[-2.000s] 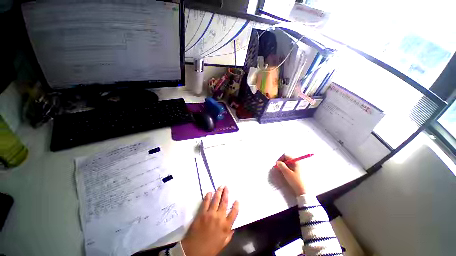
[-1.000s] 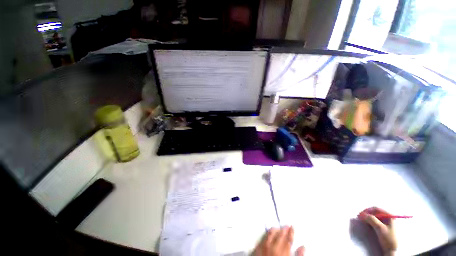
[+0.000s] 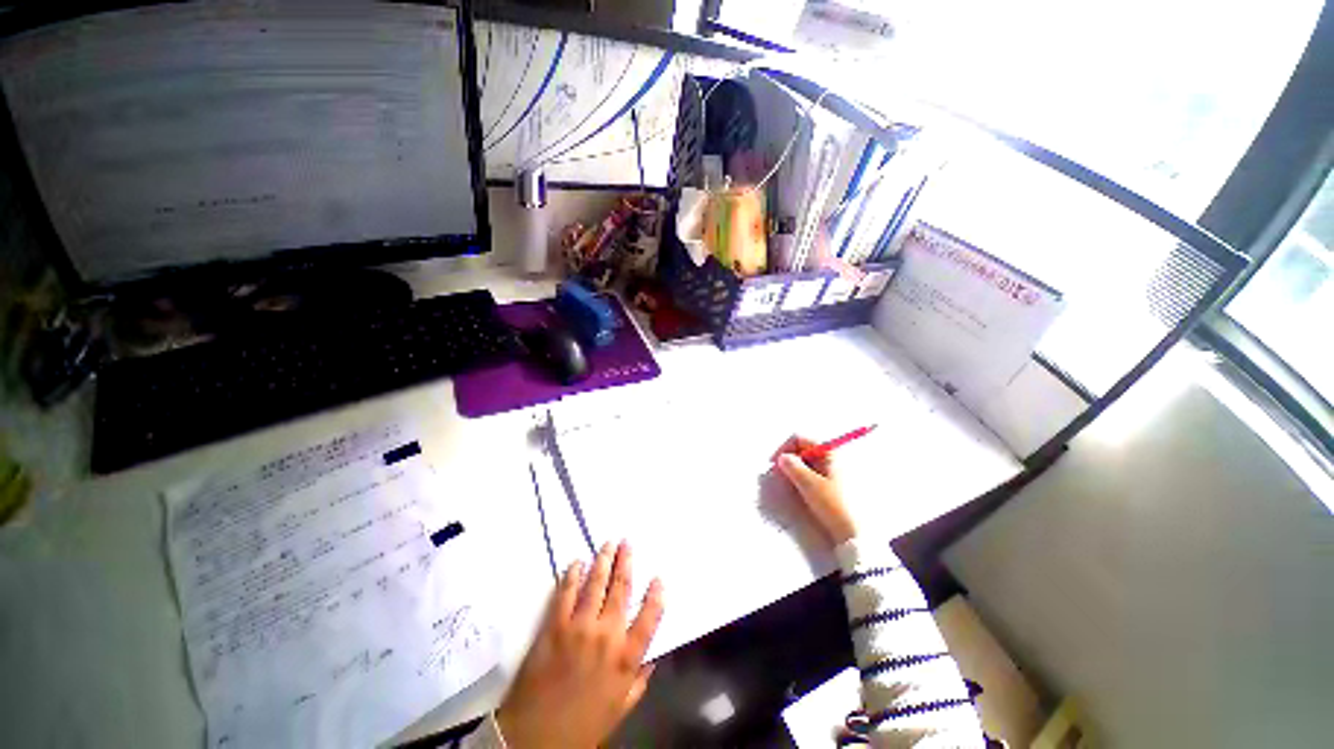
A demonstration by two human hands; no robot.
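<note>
My right hand (image 3: 814, 489) holds a red pen (image 3: 849, 438), its tip end down on overexposed white paper (image 3: 688, 483) that blends into the desk. Any writing there cannot be made out. My left hand (image 3: 588, 644) lies flat with fingers spread at the lower left edge of that paper, holding nothing. A printed sheet (image 3: 307, 585) with handwriting and two black blots lies to the left of my left hand.
A black keyboard (image 3: 293, 373) lies below the monitor (image 3: 249, 132). A black mouse (image 3: 558, 353) and a blue stapler-like object (image 3: 585, 312) sit on the purple pad (image 3: 490, 384). A mesh file rack (image 3: 761, 310) and leaning notice (image 3: 966, 315) stand behind the paper.
The view swung left and up to show the bottle and phone, then came back down to the desk. My right hand keeps the pen on the paper; my left hand stays flat.
</note>
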